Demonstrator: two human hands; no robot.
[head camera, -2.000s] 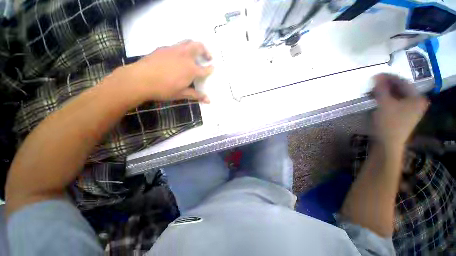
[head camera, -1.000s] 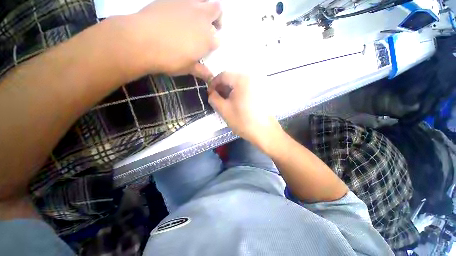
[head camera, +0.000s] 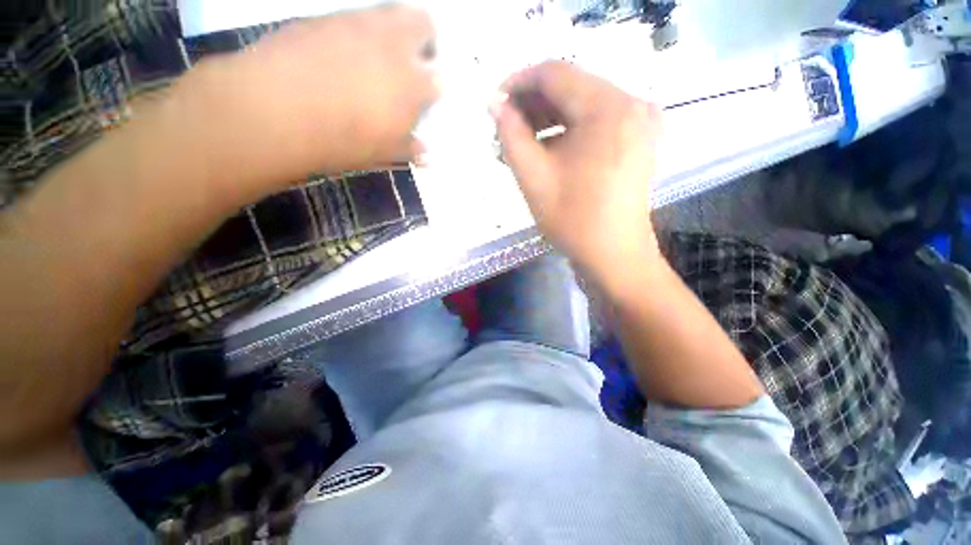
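Observation:
A plaid sleeve end (head camera: 367, 208), black with cream and yellowish lines, lies flat on the white table's left front part. My left hand (head camera: 373, 91) is blurred and lies over its end, fingertips at the sleeve's edge; glare hides whether it holds anything. My right hand (head camera: 596, 149) is over the table to the right of the sleeve, apart from it and from my left hand. Its thumb and fingers are bent around a small pale piece (head camera: 550, 132); what the piece is cannot be told.
More plaid garment (head camera: 75, 64) spreads at the left and hangs below the table edge. A grey strip with fine marks (head camera: 394, 301) runs along the front edge. Sewing machine parts (head camera: 660, 21) show at the top. A plaid pile (head camera: 809, 330) lies at lower right.
My right hand came from the far right to the sleeve end, then moved back a little to the right. My left hand stays over the sleeve end. The view has shifted.

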